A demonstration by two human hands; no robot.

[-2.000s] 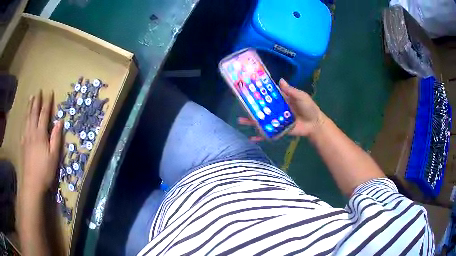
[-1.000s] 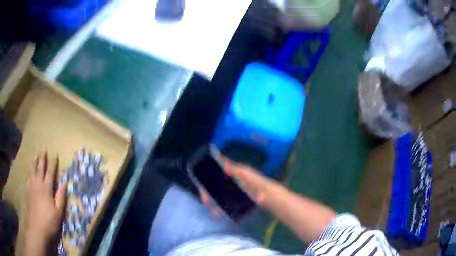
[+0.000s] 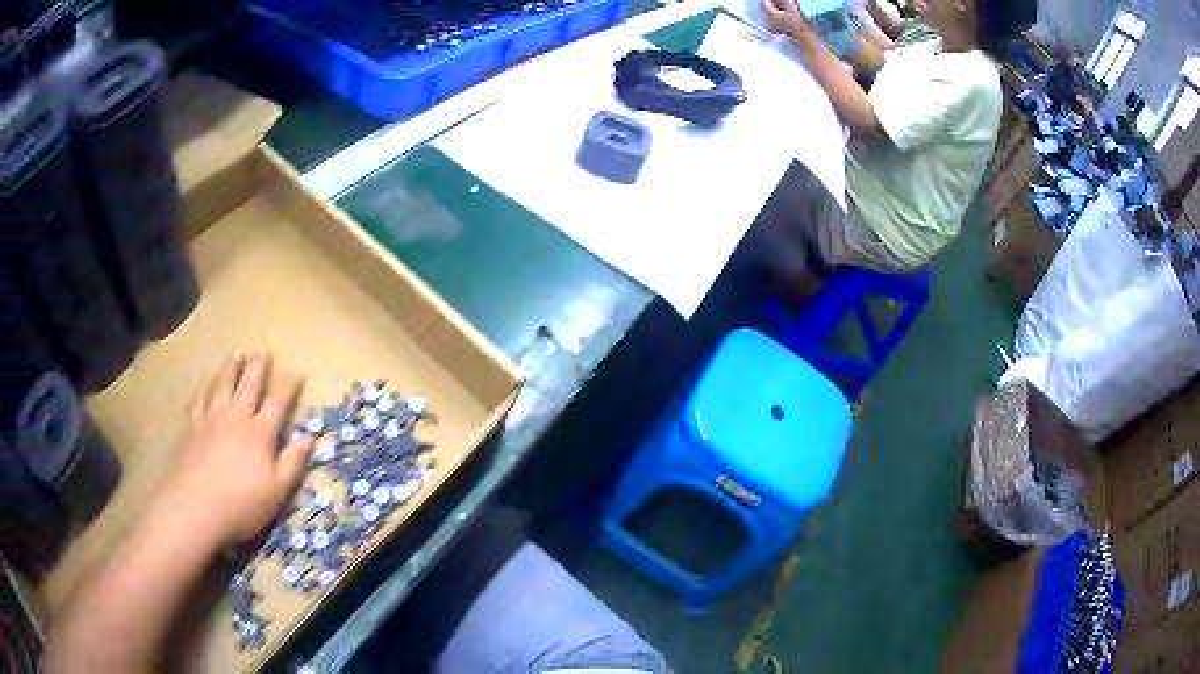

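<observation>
My left hand (image 3: 246,454) lies palm down in the cardboard tray (image 3: 395,310), fingers slightly apart, holding nothing. Its thumb side touches or nearly touches a pile of small grey pronged inserts (image 3: 382,454) with pale discs. Dark stacked housings (image 3: 132,198) stand upright in columns at the tray's left, and another housing (image 3: 50,424) shows its recessed end nearer the wearer. My right hand and the smartphone are out of the picture.
A loose housing (image 3: 615,146) and a black ring-shaped item (image 3: 679,87) lie on the white sheet (image 3: 684,198). A seated person (image 3: 921,132) is beyond. A blue bin (image 3: 382,79) is at the back, a blue stool (image 3: 770,408) beside the bench. Boxes and bags line the right.
The view has swung up and forward, bringing the stacks, white sheet and person into view. My right hand with the smartphone has left the picture. My left hand stays beside the pile.
</observation>
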